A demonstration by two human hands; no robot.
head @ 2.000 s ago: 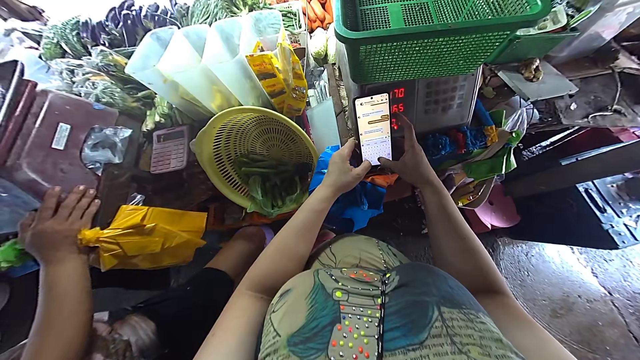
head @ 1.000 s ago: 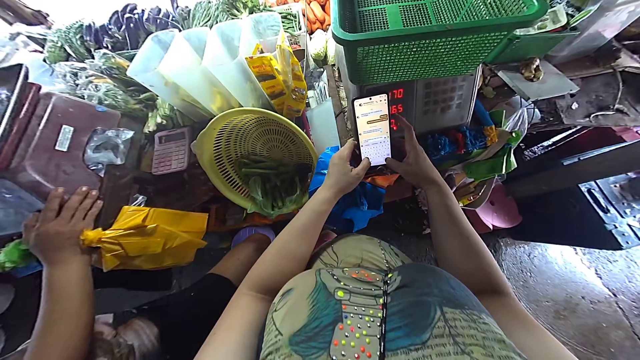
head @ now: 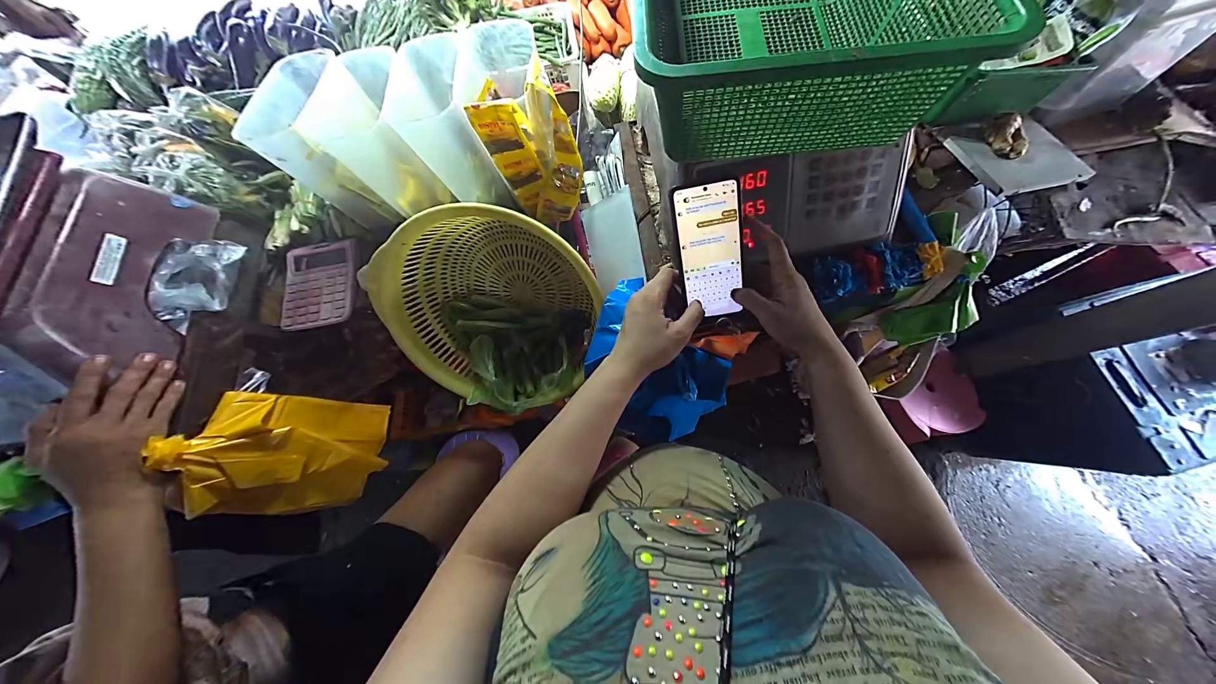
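A smartphone [head: 711,249] with a message screen and keyboard showing is held upright between my two hands, in front of a digital weighing scale [head: 836,195] with red digits. My left hand [head: 655,328] grips the phone's lower left side, its thumb by the keyboard. At the lower right edge of the phone is my right hand [head: 785,299], thumb at the keys and fingers spread beside the scale display; how much it supports the phone is unclear. A green plastic basket [head: 817,114] rests on the scale. Blue plastic bags [head: 679,394] hang below my left hand.
Left of my hands, a yellow plastic colander [head: 418,313] holds bagged green vegetables [head: 518,351]. Beyond it are translucent plastic containers [head: 370,123], a pink calculator [head: 317,287] and a lidded box [head: 104,256]. Another person's hand [head: 104,427] rests near a tied yellow plastic bag [head: 285,451].
The top red number on the scale display has changed. Both hands stay around the phone at nearly the same place, with only slight thumb and finger movement.
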